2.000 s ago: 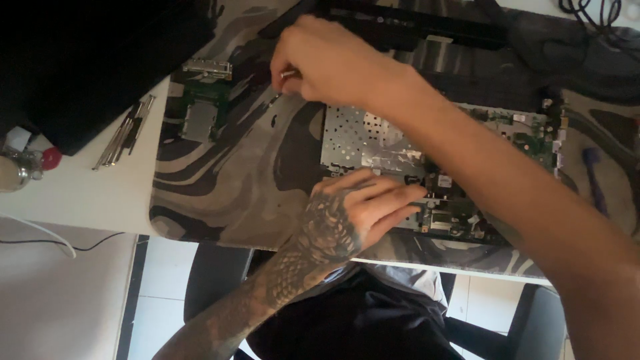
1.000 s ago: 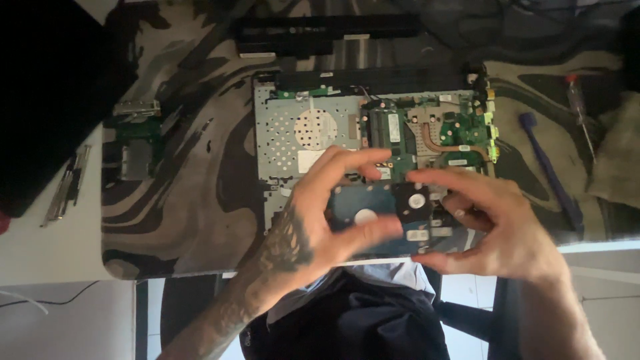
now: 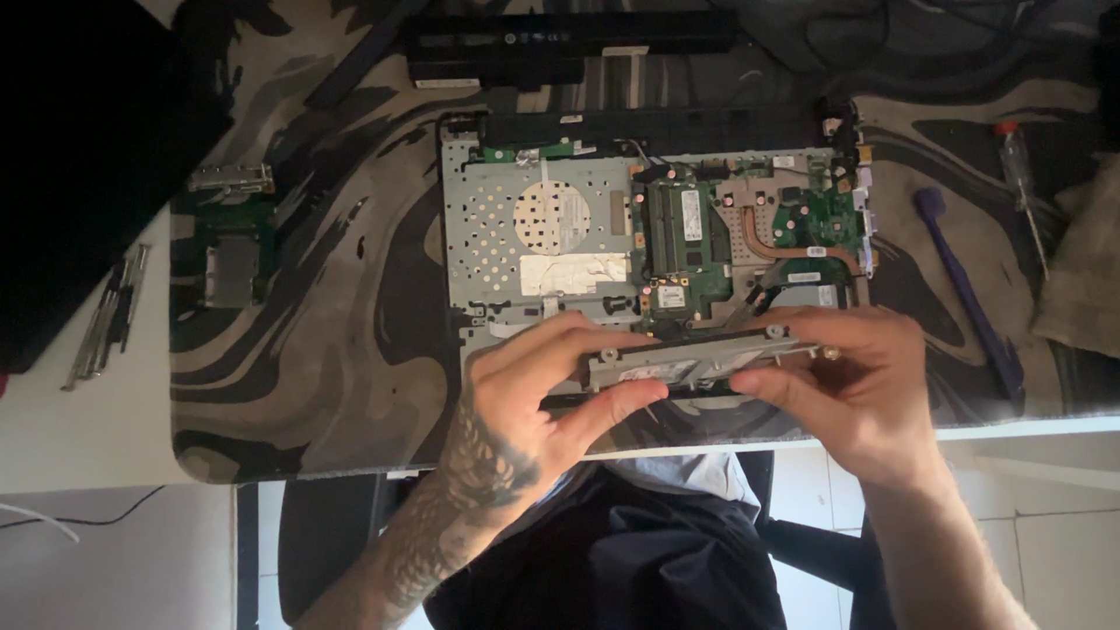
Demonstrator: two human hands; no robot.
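Both my hands hold a hard drive in a metal bracket (image 3: 691, 360), turned edge-on above the front of an opened laptop base (image 3: 490, 210). My left hand (image 3: 542, 385) pinches its left end between thumb and fingers. At the other end, my right hand (image 3: 840, 376) grips it the same way. Behind the drive the laptop's motherboard (image 3: 779, 219) lies exposed, with a memory module (image 3: 691, 216) and a copper heat pipe (image 3: 761, 241). The front edge of the base is partly hidden by my hands and the drive.
A laptop battery (image 3: 569, 44) lies behind the base. On the left are a small circuit board (image 3: 232, 236) and several thin metal tools (image 3: 109, 315). A purple brush (image 3: 971, 297), a screwdriver with a red end (image 3: 1022, 188) and a cloth (image 3: 1085, 262) lie on the right.
The drive has been tilted from its broad face to its edge, still in both hands. Two seconds ago my right hand was raised above the mat, left of the laptop.
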